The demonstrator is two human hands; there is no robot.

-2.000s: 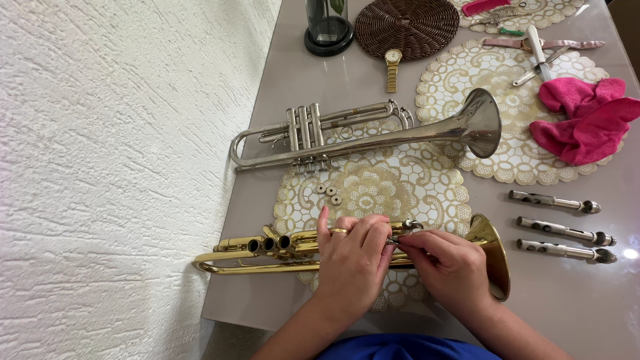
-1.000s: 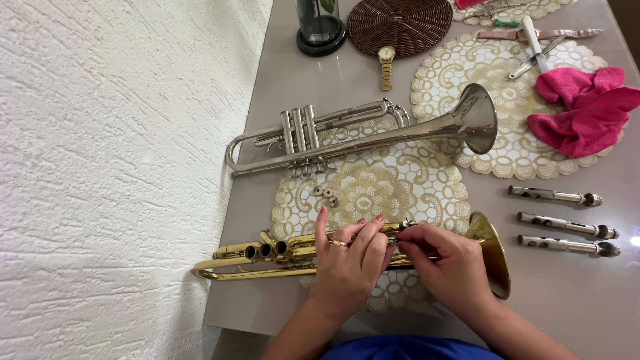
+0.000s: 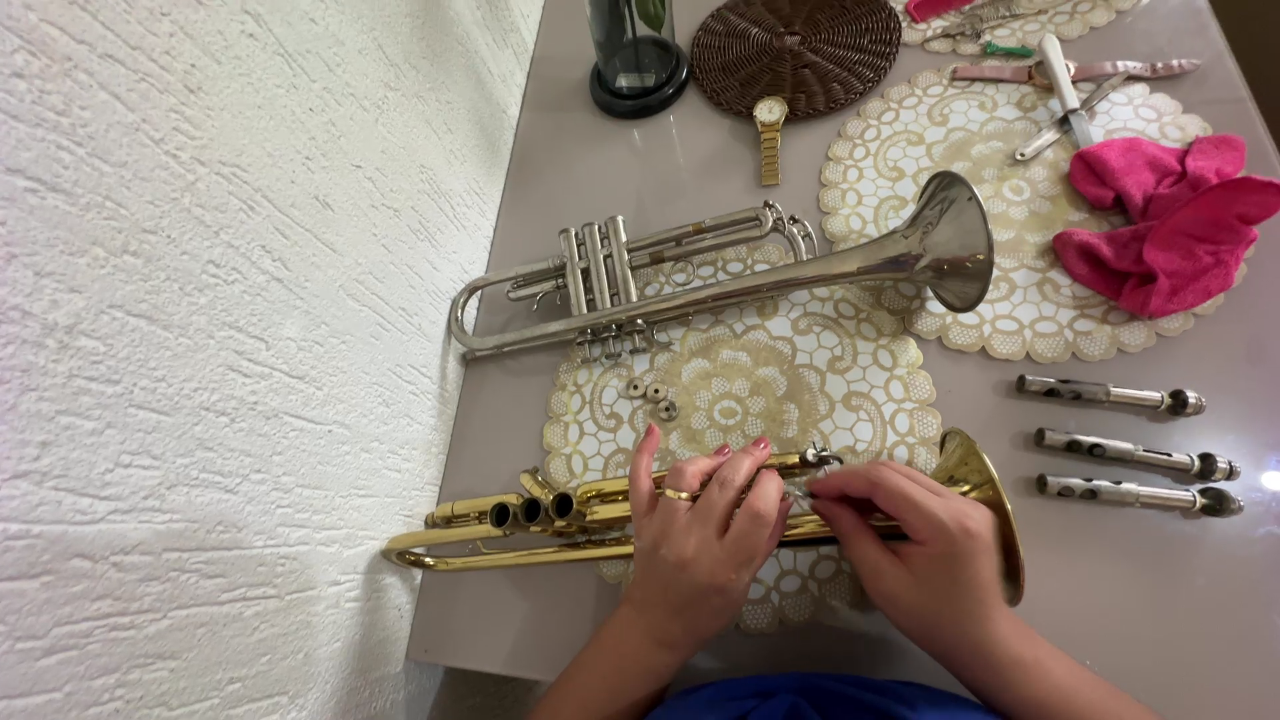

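A brass trumpet (image 3: pixel 590 555) lies across the near part of the table, its bell to the right and its valve casings showing open bores. My left hand (image 3: pixel 705 530) rests on its tubing, fingers bent around it. With thumb and forefinger my right hand (image 3: pixel 905 545) pinches a small part at the tuning slide, close to my left fingertips; the part is mostly hidden. Beyond lies a silver trumpet (image 3: pixel 740 285) on a lace-patterned placemat (image 3: pixel 740 400). Small round metal valve caps (image 3: pixel 656 391) sit between the trumpets. Three removed valve pistons (image 3: pixel 1120 445) lie to the right.
A textured white wall (image 3: pixel 250 350) borders the table at left. Farther back are a glass vase (image 3: pixel 638 75), a brown woven mat (image 3: pixel 795 50) and a gold wristwatch (image 3: pixel 769 135). A pink cloth (image 3: pixel 1165 230), a white-handled knife (image 3: pixel 1062 80) and a pink-strapped watch (image 3: pixel 1130 69) lie at upper right.
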